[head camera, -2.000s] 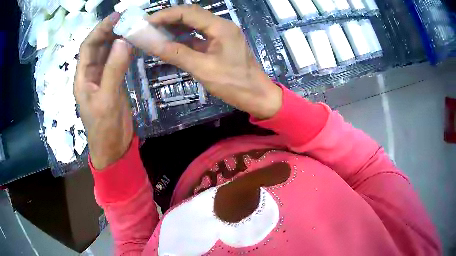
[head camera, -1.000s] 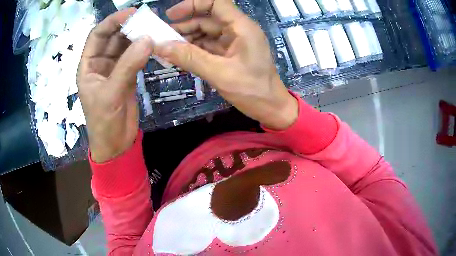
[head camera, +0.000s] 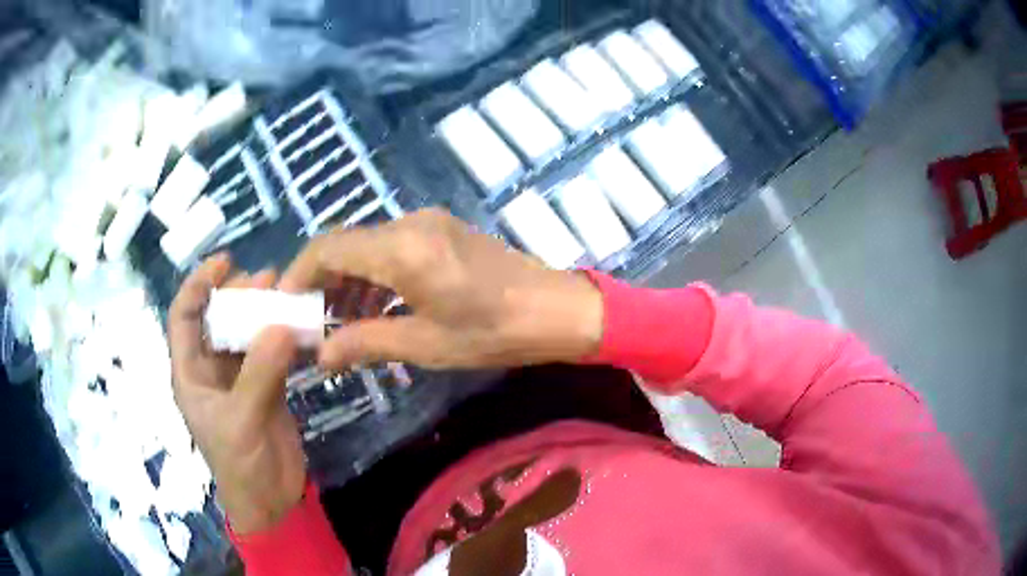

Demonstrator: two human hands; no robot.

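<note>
A white oblong housing (head camera: 257,320) lies between my two hands, level, above the clear tray of slim rods. My left hand (head camera: 233,394) grips it with fingers behind and thumb in front. My right hand (head camera: 434,295) is at its right end, thumb and forefinger close around that end; whether they hold a small piece there is hidden. The slim rods (head camera: 321,158) lie in rows in the blister tray behind my hands, and more rods show below them.
White units (head camera: 560,96) stand in two rows in the right tray. Small white pieces (head camera: 124,450) are heaped at left, with chunky white blocks (head camera: 180,191) behind. A clear bag (head camera: 338,39) lies at the back. A blue tray (head camera: 839,68) and red stool (head camera: 975,200) are at right.
The view has shifted, showing more of the bench's back. The housing has turned from slanted to level. My right hand has moved to its right end; my left hand still grips it.
</note>
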